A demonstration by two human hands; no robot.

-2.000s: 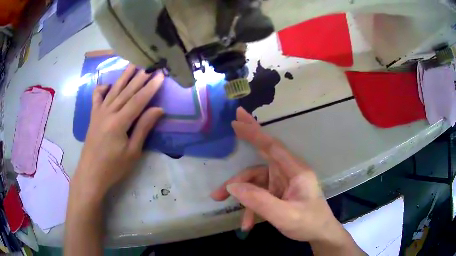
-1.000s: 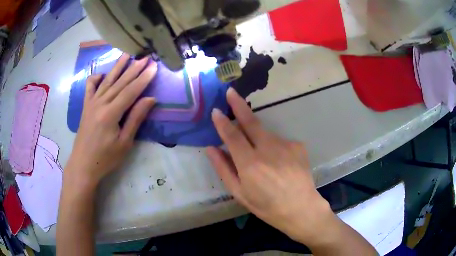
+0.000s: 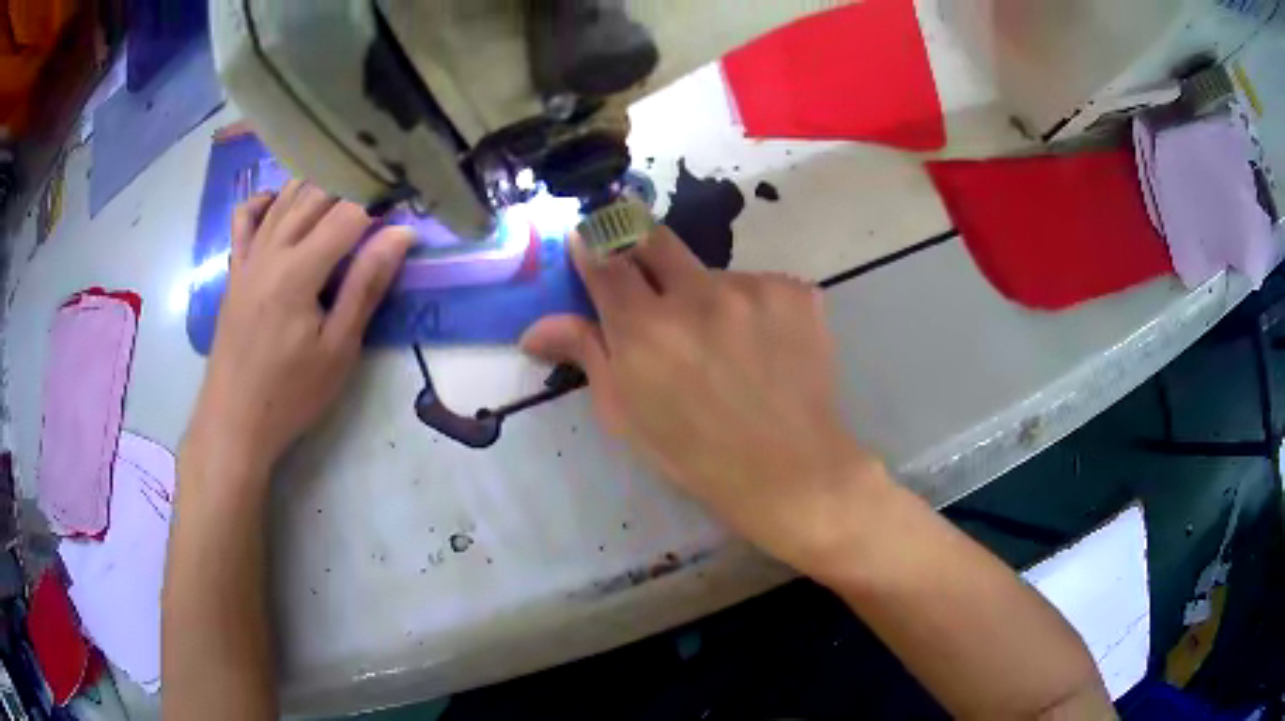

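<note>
The blue-purple sewing template (image 3: 472, 313) lies flat on the table, partly under the head of the sewing machine (image 3: 303, 106). A pink and purple band shows through it near the bright lamp. My left hand (image 3: 289, 303) lies on the template's left part, fingers bent, thumb towards the needle area. My right hand (image 3: 705, 380) is at the template's right end, its fingertips by the brass-coloured knurled knob (image 3: 616, 226) and its thumb at the near edge. The needle itself is hidden. I cannot tell whether fingers reach under the template.
Two red fabric pieces (image 3: 839, 78) (image 3: 1057, 226) lie right of the machine head. Pale pink pieces (image 3: 1205, 197) lie at far right. At left are a pink stack with red rims (image 3: 88, 416) and paler pieces (image 3: 130, 563). A blue-grey sheet (image 3: 152, 134) lies at the far left.
The template has moved away from me under the machine head, uncovering a dark table patch. My right hand has moved from the open air onto the template's right end. My left hand has stayed on the template.
</note>
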